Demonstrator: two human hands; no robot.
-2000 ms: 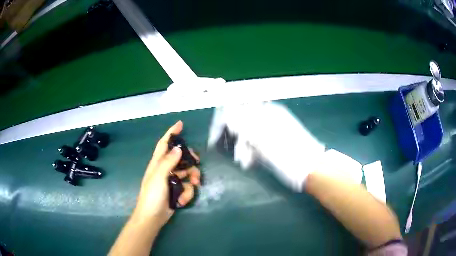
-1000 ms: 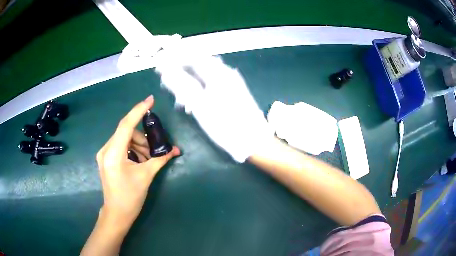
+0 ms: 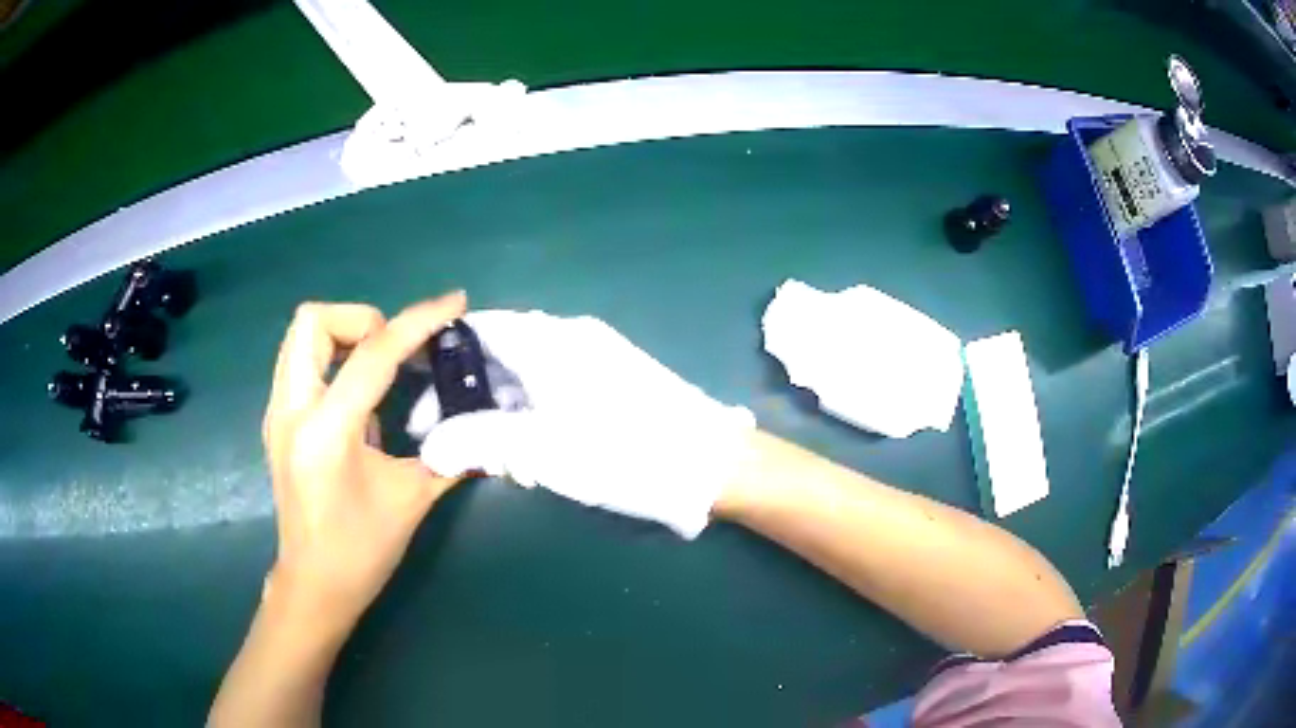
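Note:
A glossy black car charger [image 3: 459, 370] is upright between my hands, left of centre. My bare left hand [image 3: 346, 427] touches its top with thumb and finger around it. My gloved right hand [image 3: 583, 408] holds its lower part from the right, with the white glove's fingers around it. Several more black chargers [image 3: 121, 341] lie in a loose pile at the far left. One set-aside charger [image 3: 978, 222] is near the blue bin. A crumpled white cloth [image 3: 867, 359] lies right of centre.
A blue bin [image 3: 1131, 270] with a labelled bottle [image 3: 1141, 174] is at the right, a white cable [image 3: 1131, 455] below it. A white block [image 3: 1006, 423] is beside the cloth. A pale guide rail [image 3: 682, 114] and diverter bar [image 3: 373, 50] border the green belt [image 3: 796, 36].
My right hand has come back from the rail down to the charger and now holds it with my left hand. The pile at left looks unchanged.

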